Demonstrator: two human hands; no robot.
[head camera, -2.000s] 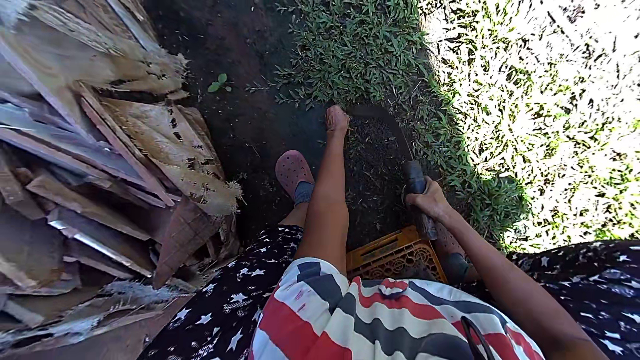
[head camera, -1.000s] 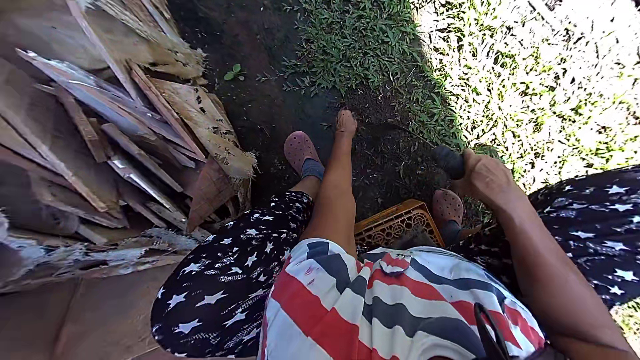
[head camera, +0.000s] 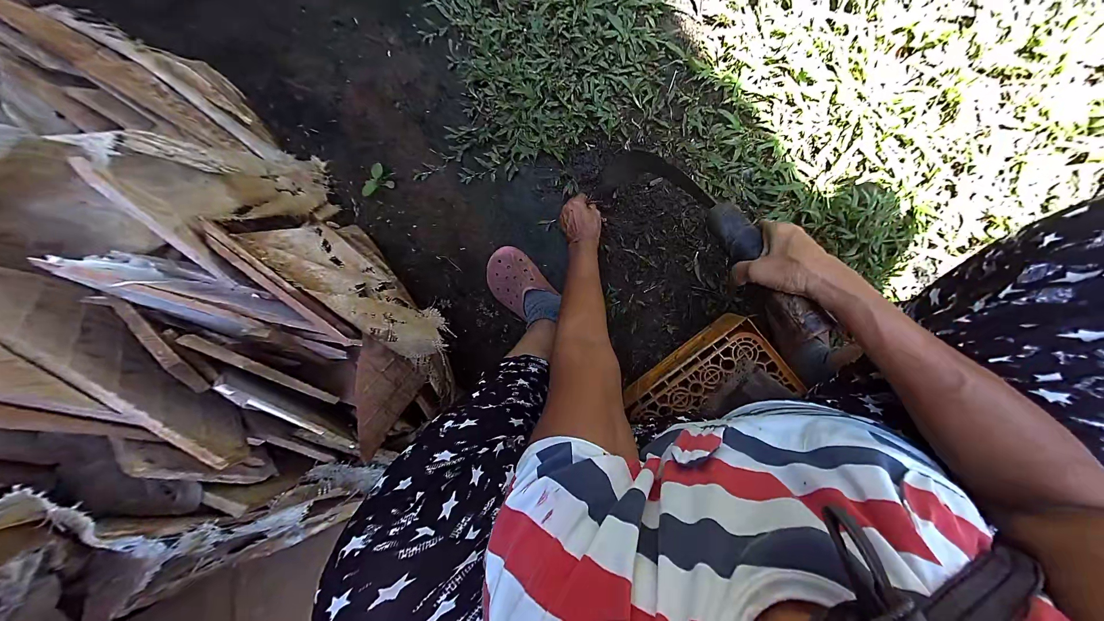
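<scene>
My right hand (head camera: 780, 259) is closed around the dark handle (head camera: 733, 231) of a curved-bladed tool, which looks like a sickle. Its dark blade (head camera: 660, 164) arcs left over bare soil at the edge of the grass (head camera: 552, 86). My left hand (head camera: 580, 219) is down at the ground near the blade's far end, its fingers curled at the soil. Whether it grips any grass cannot be made out. The blade's tip is hard to tell from the dark soil.
A pink clog (head camera: 515, 278) on my left foot stands left of my left arm. An orange-yellow plastic crate (head camera: 720, 366) lies between my legs. Broken wood pieces and torn sacking (head camera: 336, 276) are heaped at left. A small seedling (head camera: 377, 179) grows from the dark ground.
My right hand with the tool has shifted about beside the grass, and the blade shows more plainly than one second ago. My left hand has stayed low at the soil.
</scene>
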